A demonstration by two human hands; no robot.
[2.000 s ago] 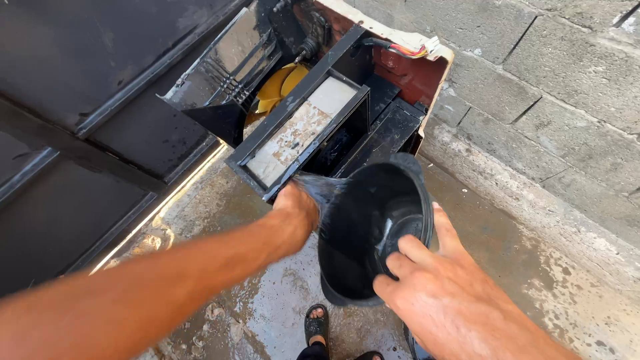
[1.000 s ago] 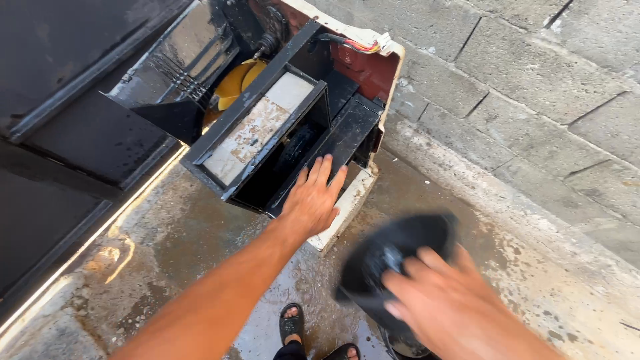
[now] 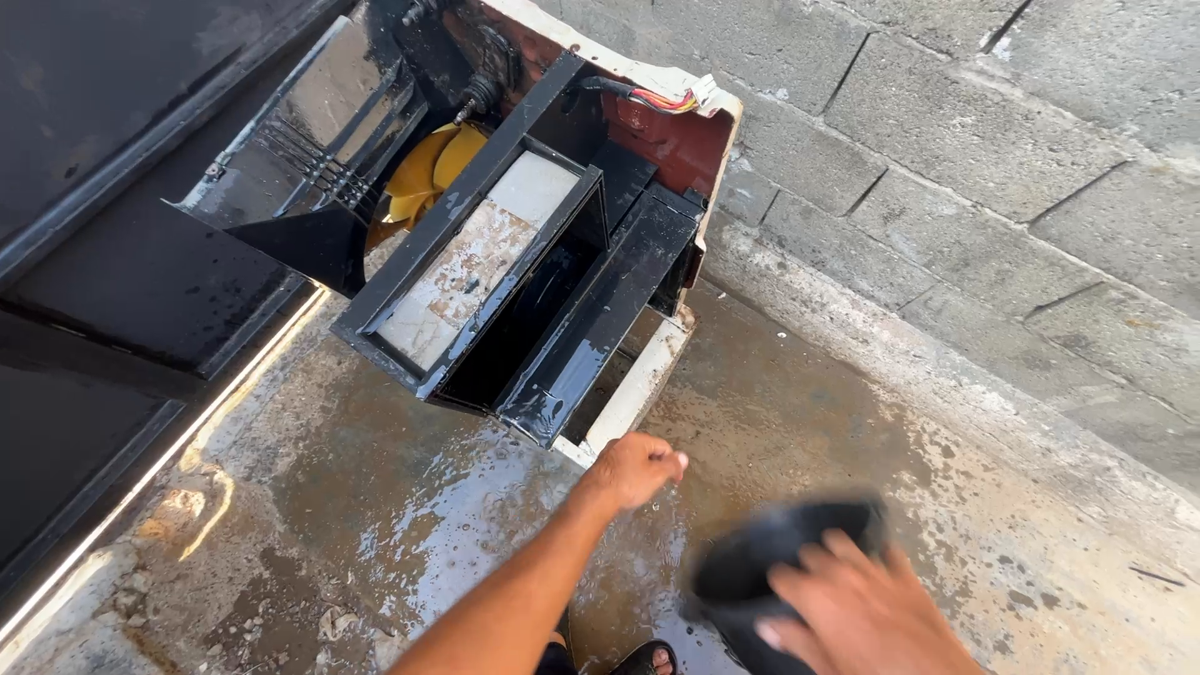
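Note:
My right hand (image 3: 844,595) grips the rim of a black container (image 3: 741,553), blurred by motion, at the lower right. My left hand (image 3: 639,471) has its fingers curled just below the white frame edge (image 3: 642,384) of a wet appliance housing; whether it touches the edge or holds anything is unclear. The housing has a black metal duct (image 3: 600,319), a dirty pale panel (image 3: 459,272), a yellow fan (image 3: 436,173) and a bundle of coloured wires (image 3: 670,98) at its top edge.
A grey block wall (image 3: 947,141) runs along the right. Dark metal panels (image 3: 103,253) stand at the left. The concrete floor (image 3: 787,403) is wet and puddled. My sandalled foot (image 3: 652,659) shows at the bottom edge.
My left hand has left the black duct, where it lay one second ago, and moved down. The black container, tipped near the housing with water pouring two seconds ago, is now lower and away from it.

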